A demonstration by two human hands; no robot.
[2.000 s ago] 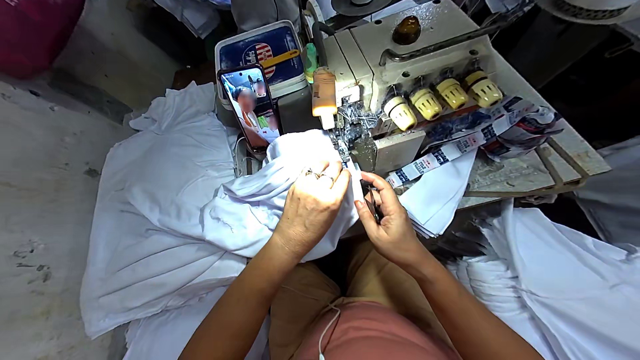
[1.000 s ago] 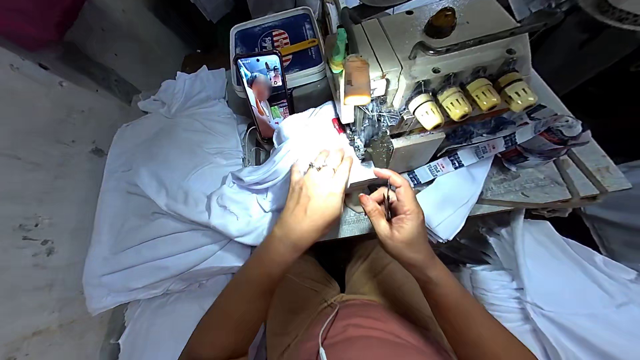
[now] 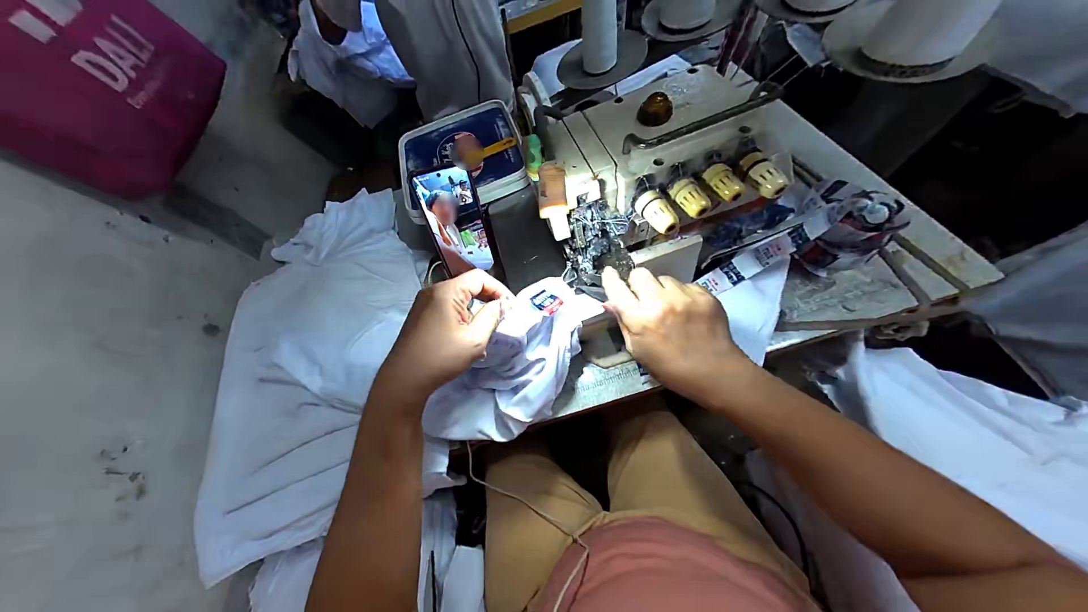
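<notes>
An overlock sewing machine [image 3: 595,153] stands before me, its needle and looper area lit. My left hand [image 3: 446,331] pinches the edge of a white knit garment [image 3: 527,365] just left of the needle area. A small blue, white and red label [image 3: 546,302] lies on the garment between my hands. My right hand [image 3: 667,327] is at the presser-foot area, fingers bent down at the cloth's right edge; its fingertips are partly hidden, so whether it grips the cloth or a tool is unclear.
Left lie piled white garments [image 3: 297,365]; a phone [image 3: 459,223] leans on a lidded plastic tub [image 3: 408,153]. Yellow tension dials [image 3: 688,197], a printed label strip [image 3: 748,265] and its roll [image 3: 867,217] are right. More white cloth [image 3: 960,442] hangs at lower right. Thread cones stand behind.
The left hand has moved off the cloth near the needle to the left and now pinches its edge. The right hand has moved up to the machine. The garment's label shows more fully.
</notes>
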